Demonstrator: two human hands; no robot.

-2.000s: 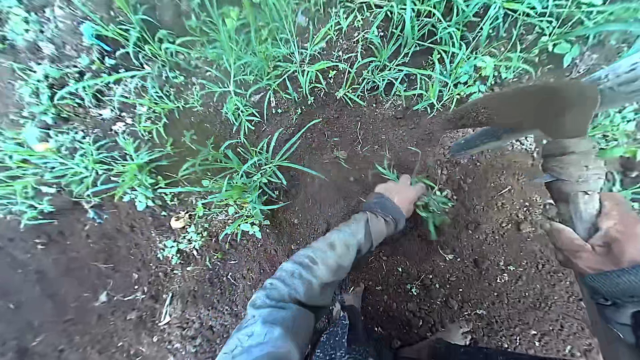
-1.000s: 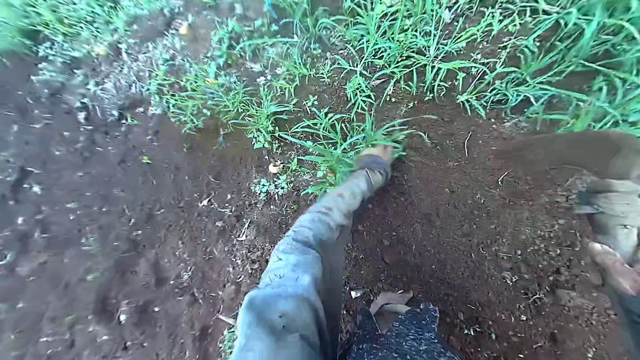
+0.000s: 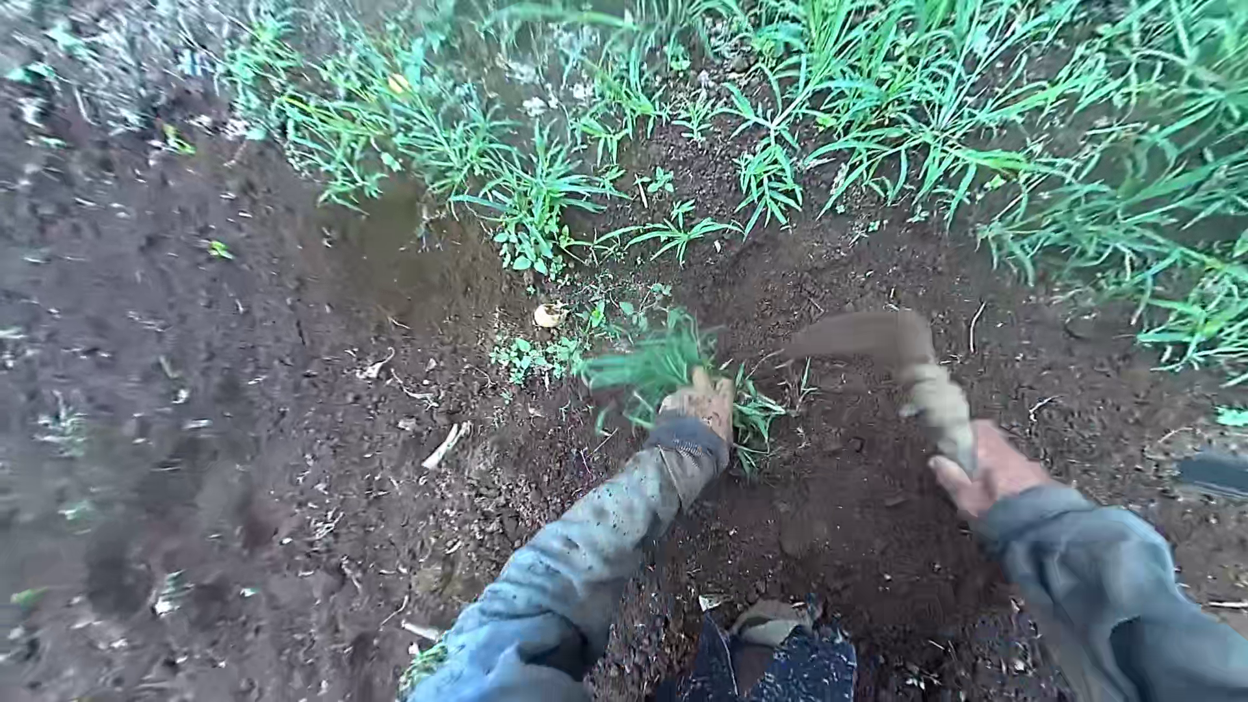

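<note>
My left hand (image 3: 700, 402), in a soil-stained grey sleeve, is closed around a bunch of green grass weeds (image 3: 658, 366) low over the brown soil. Blades stick out on both sides of the fist and are blurred. To its right, my right hand (image 3: 990, 473) grips the wrapped handle of a hand hoe (image 3: 941, 409). The hoe's broad blade (image 3: 858, 334) points left, just above the ground and a short way right of the grass bunch. The hoe is blurred, so whether the blade touches the soil cannot be told.
Tall grass (image 3: 916, 107) grows along the top and right. Small broad-leaved weeds (image 3: 536, 359) and a pale round object (image 3: 549, 315) lie left of my left hand. A pale stick (image 3: 447, 446) rests on the soil. Dark patterned clothing (image 3: 770, 668) shows at the bottom edge.
A second ago my left hand was at a grass clump by the weed edge; now it holds a bunch nearer to me. The hoe has come in leftward from the right side.
</note>
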